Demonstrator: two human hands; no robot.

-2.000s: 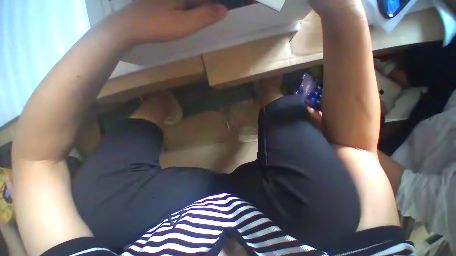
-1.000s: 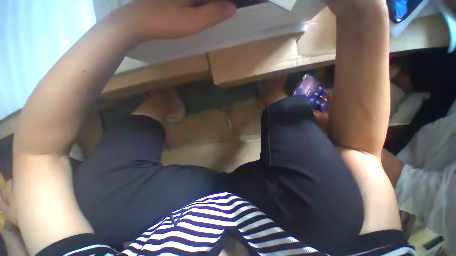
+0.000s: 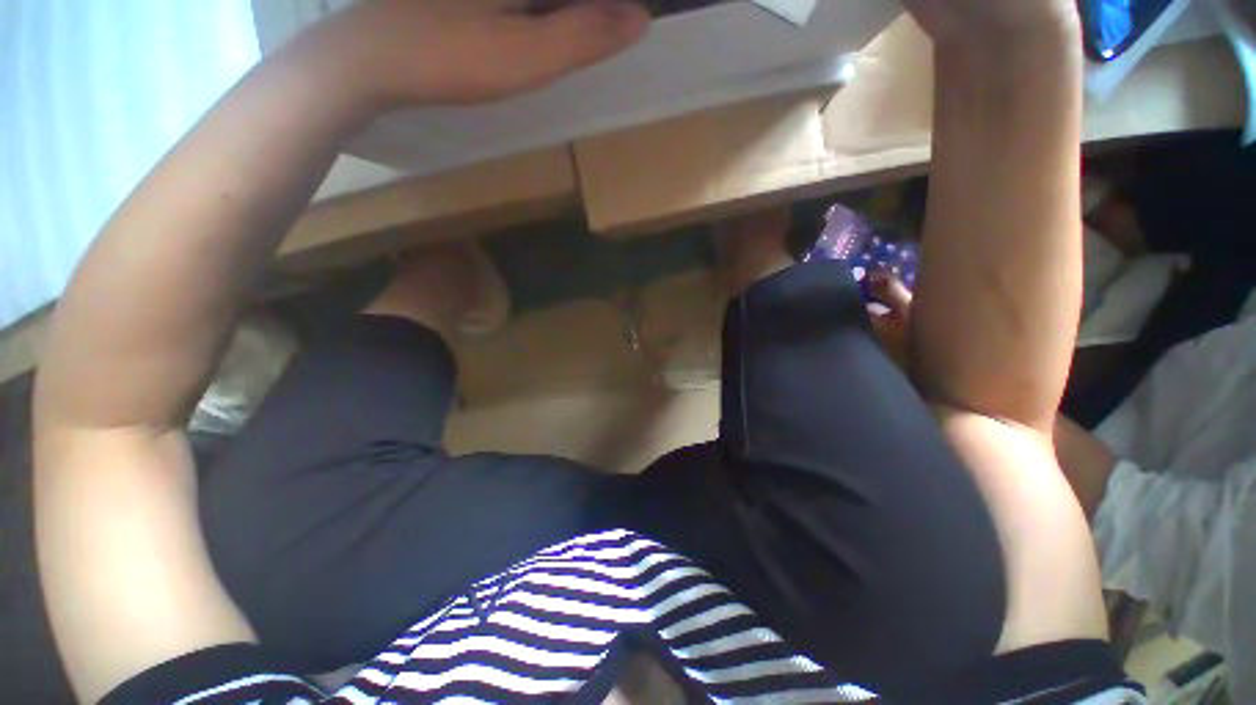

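Observation:
My left hand [image 3: 517, 48] lies at the top edge of the picture, over the white surface of the bench [image 3: 606, 103]; its fingers are cut off or hidden, so its hold cannot be told. A dark thing and a white corner [image 3: 785, 7] show between my hands at the top edge, mostly out of the picture. My right forearm reaches up to the top edge; only the wrist part of my right hand [image 3: 985, 14] shows, and its fingers are out of the picture.
Brown cartons [image 3: 703, 159] stand under the bench edge. A glossy blue oval mirror [image 3: 1123, 25] lies at the top right. Beside my right knee, another person's fingers [image 3: 888, 296] hold a purple-blue patterned thing [image 3: 861, 251]. A person in pale clothing [image 3: 1185, 455] sits at right.
My right arm has shifted slightly to the right, and my left hand a little up and right. The yellow thing at the far left edge is out of view. The other person's fingers show more.

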